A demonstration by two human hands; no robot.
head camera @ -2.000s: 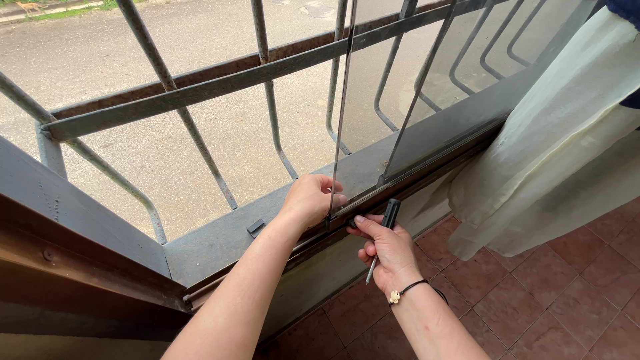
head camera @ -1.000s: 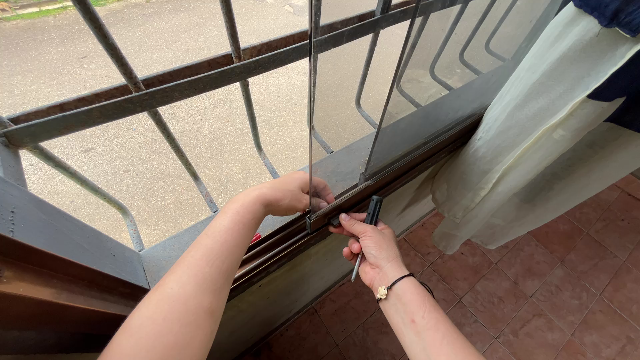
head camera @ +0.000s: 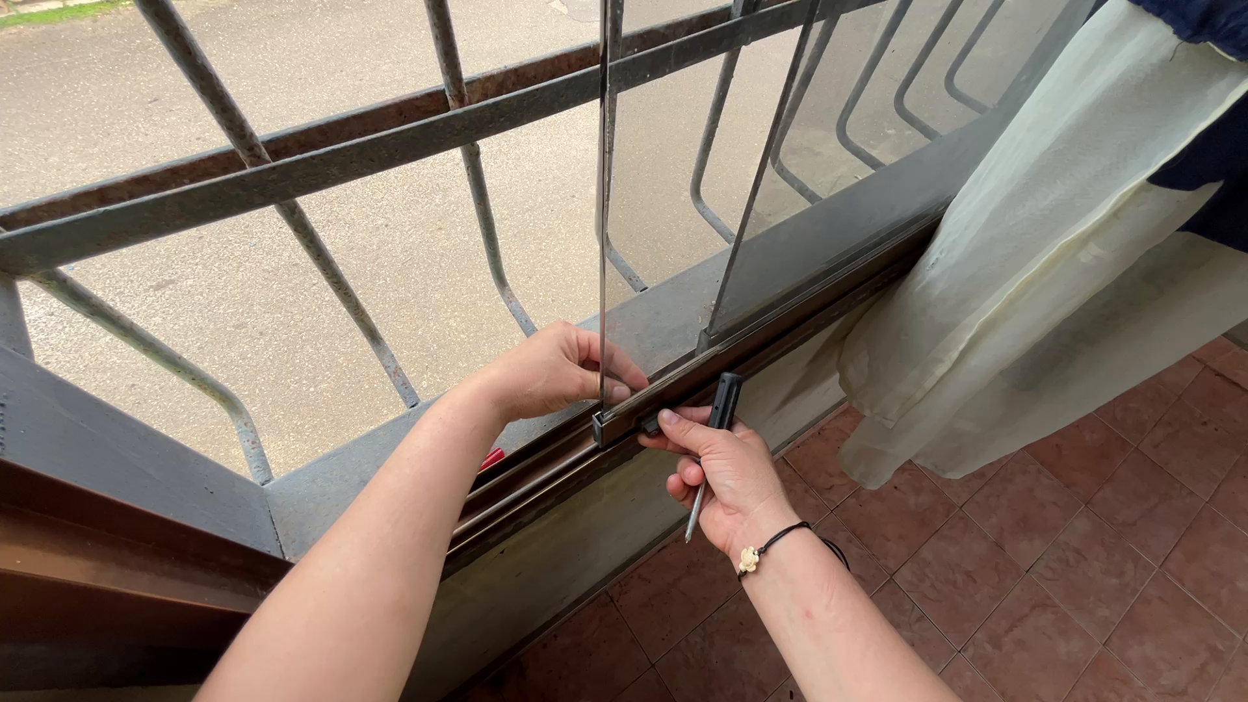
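Note:
My left hand [head camera: 565, 375] reaches over the brown window track [head camera: 760, 356] on the outer side, its fingertips behind the edge of a glass pane [head camera: 658, 244]. Whether they grip anything cannot be told. My right hand [head camera: 726, 473] is on the room side with a screwdriver [head camera: 724, 402] held across the palm, black handle up and metal shaft pointing down. Its thumb and index finger pinch a small dark piece [head camera: 651, 423] against the pane's bottom rail. A dark end cap [head camera: 598, 429] sits at the pane's lower corner.
Metal window bars [head camera: 322, 258] stand outside, beyond the grey sill [head camera: 322, 487]. A red object [head camera: 492, 458] shows partly behind my left forearm. A pale curtain [head camera: 975, 244] hangs at the right above the reddish tiled floor [head camera: 1033, 556]. Another glass edge [head camera: 756, 185] stands further right.
The red object, not visible two seconds ago, now shows beside my left forearm. A small dark block seen on the sill two seconds ago is out of sight. My right hand still holds the screwdriver.

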